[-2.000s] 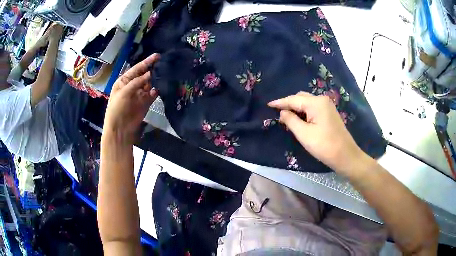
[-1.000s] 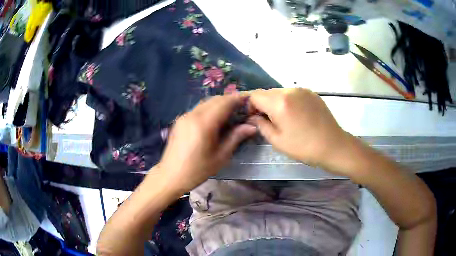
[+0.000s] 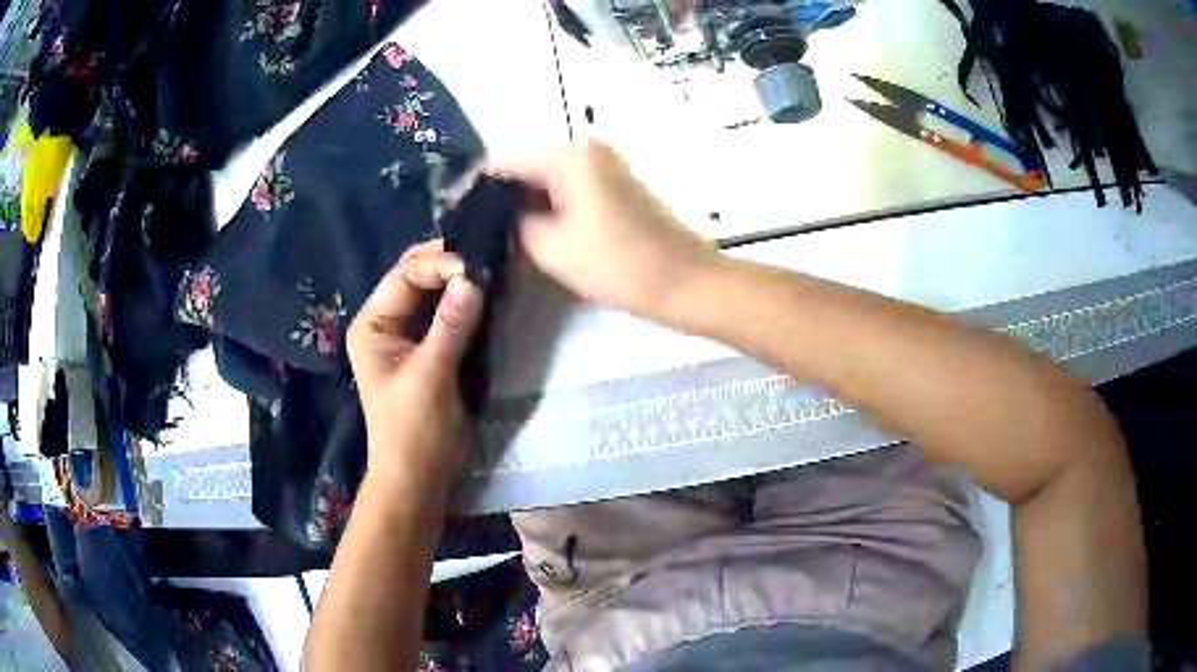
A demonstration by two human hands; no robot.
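Observation:
A dark garment panel point(image 3: 309, 217) with pink flowers lies on the white machine table left of centre. Its right edge is gathered up in both hands, lifted off the table. My left hand point(image 3: 427, 348) pinches the bunched edge between thumb and fingers. My right hand point(image 3: 597, 230) holds the same edge just above and to the right, slightly blurred; its fingertips are partly hidden by the cloth.
Thread snips point(image 3: 952, 135) with orange and blue arms lie right of the grey tension dial point(image 3: 788, 93). Black fabric strips point(image 3: 1063, 85) lie at far right. More floral pieces point(image 3: 250, 79) heap at upper left, near a yellow item point(image 3: 46, 180). A measuring tape point(image 3: 735, 404) runs along the front edge.
Both hands have moved left and the panel edge is now raised and bunched between them. The panel has shifted left and folded. The view has shifted, showing more floral pieces at upper left.

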